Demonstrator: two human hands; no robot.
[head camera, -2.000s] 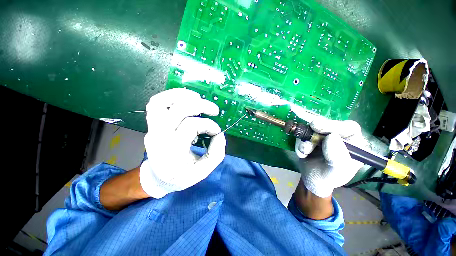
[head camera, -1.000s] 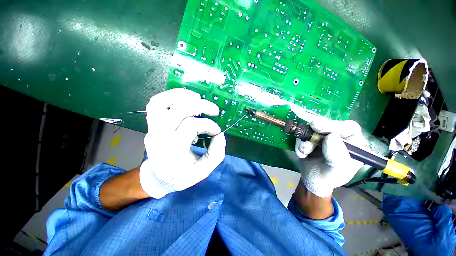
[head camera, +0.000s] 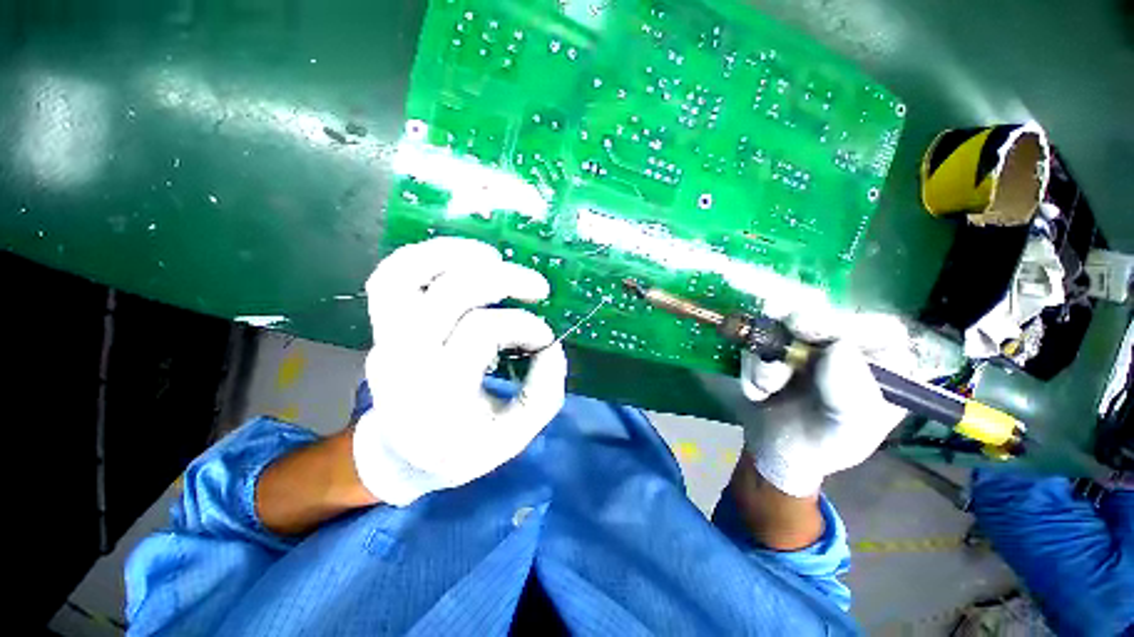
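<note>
A large green circuit board (head camera: 634, 137) with many silvery solder dots lies on the green bench mat. My left hand (head camera: 458, 367), in a white glove, pinches a thin solder wire (head camera: 582, 322) over the board's near part. My right hand (head camera: 827, 404), also gloved, holds the soldering iron (head camera: 914, 391) by its black and yellow handle. The iron's barrel points left and its dark tip is over the board, a little right of the wire's end. I cannot tell whether the tip touches the board.
Right of the board stand a black and yellow striped tube (head camera: 976, 174) and a black tray (head camera: 1057, 311) with crumpled white material (head camera: 1026, 299). The iron's dark cable runs near my right hand. Another person's blue sleeve (head camera: 1057, 541) shows at the lower right.
The board and the tube appear shifted slightly left in view. The iron's tip and the wire's end, close together before, now show a small gap. Both hands keep their grips.
</note>
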